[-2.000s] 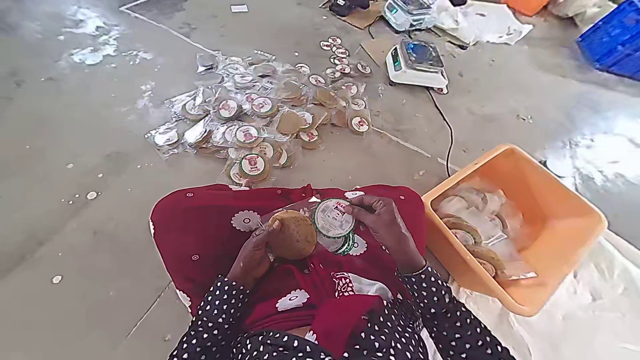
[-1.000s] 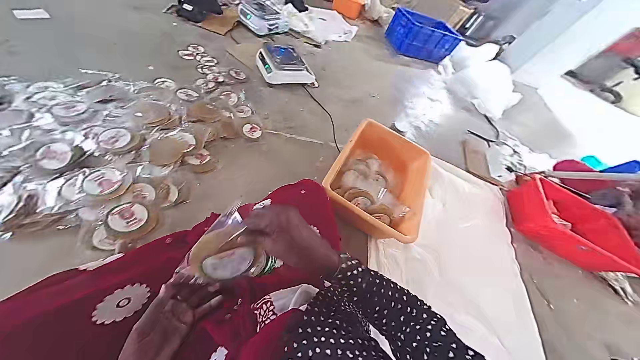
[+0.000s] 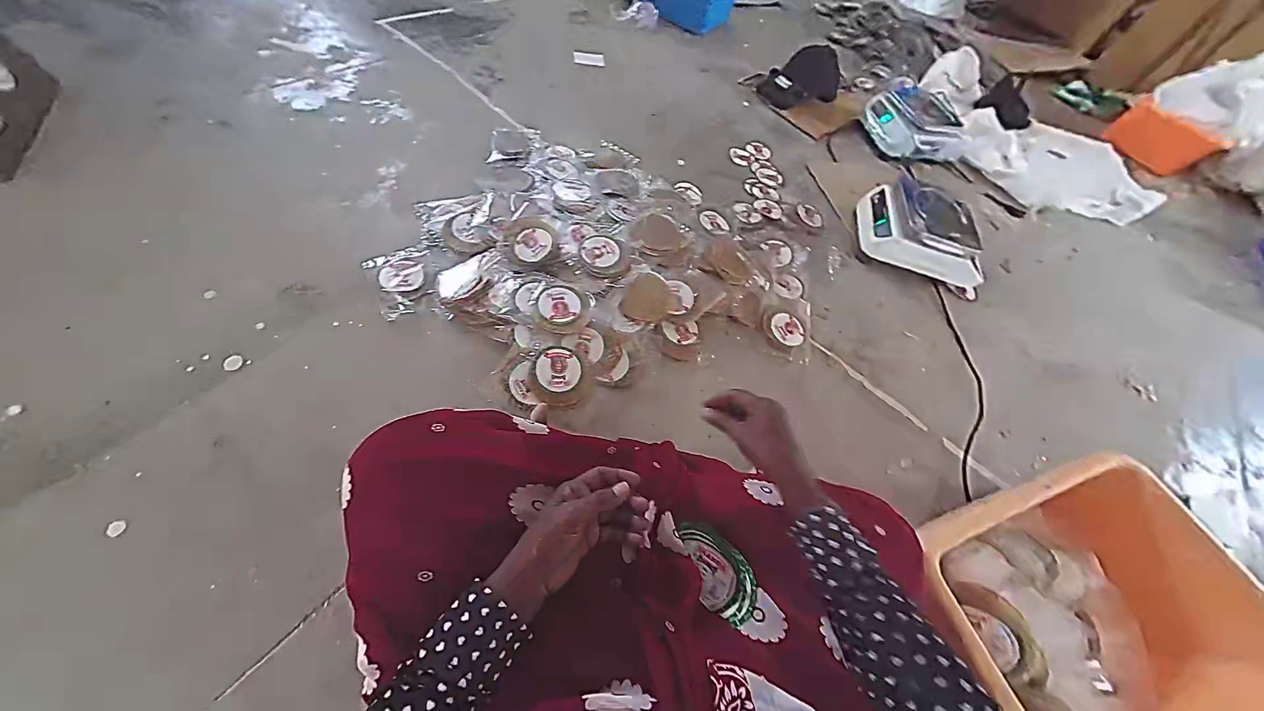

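My left hand (image 3: 583, 518) is over the red patterned cloth (image 3: 444, 533) on my lap, fingers loosely curled; whether something small is in it I cannot tell. Raised near the cloth's far edge, my right hand (image 3: 755, 425) has its fingers bent, and no object shows in it. Round labels with green rims (image 3: 719, 576) lie on the lap between my forearms. On the floor in front spreads a pile of clear plastic packets (image 3: 600, 255) holding round brown discs and round printed labels. Smaller loose round labels (image 3: 765, 183) lie at its right.
An orange plastic crate (image 3: 1136, 523) with bagged discs stands at my right. Two digital scales (image 3: 918, 232) sit farther off, a black cable (image 3: 978, 395) running from the nearer one toward the crate. White plastic sheeting (image 3: 1062, 168), an orange container (image 3: 1165, 133) and a blue container (image 3: 696, 12) are beyond.
The packet with a brown disc and label, earlier between my hands, is no longer in them. My hands have moved apart. The view has swung back left from the crate.
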